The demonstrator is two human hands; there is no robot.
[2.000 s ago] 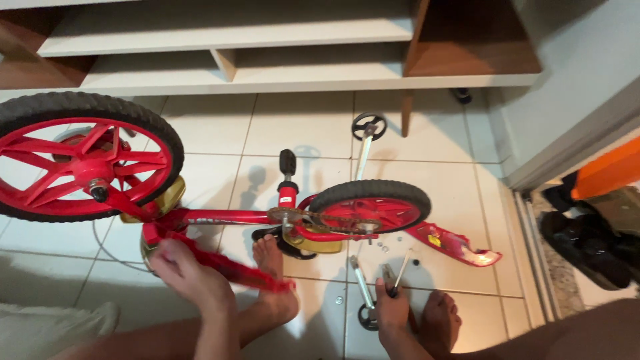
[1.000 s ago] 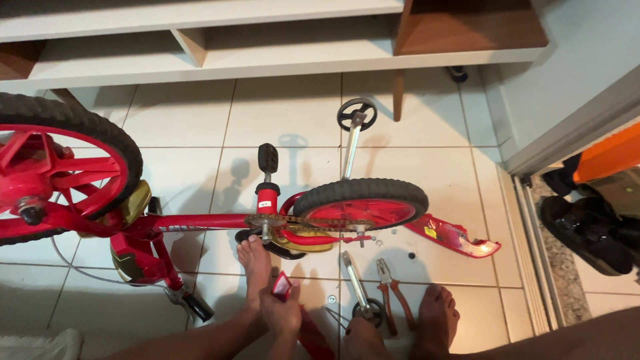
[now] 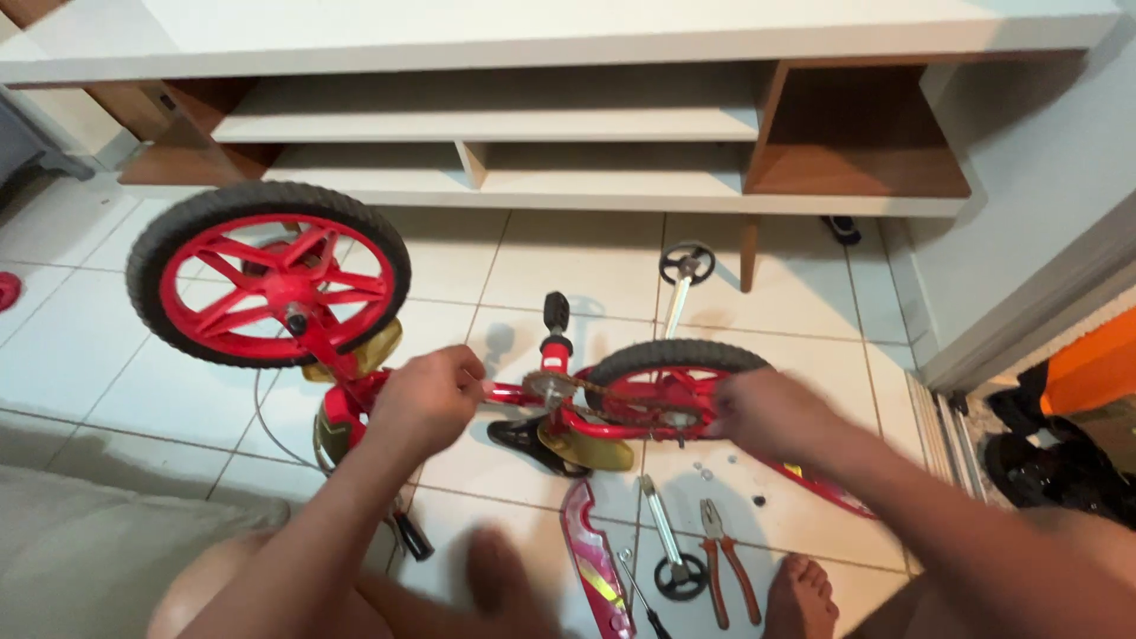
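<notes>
A red child's bicycle rests upside down on the floor, its front wheel at left and its rear wheel at centre right. My left hand is at the frame tube between the wheels, fingers curled; its hold is partly hidden. Blurred, my right hand is at the right side of the rear wheel; its fingertips are hidden. The chain is exposed. Below lie a pink-red plastic chain guard, a screwdriver, a training wheel and pliers with orange handles.
A second training wheel stands beyond the rear wheel. Small hardware pieces and another red plastic piece lie at right. A white TV stand spans the back, a grey cushion is at lower left, and dark shoes are at right.
A red plastic piece, earlier in my left hand, now lies on the floor by the screwdriver. My left hand has moved up to the frame and my right hand up to the rear wheel.
</notes>
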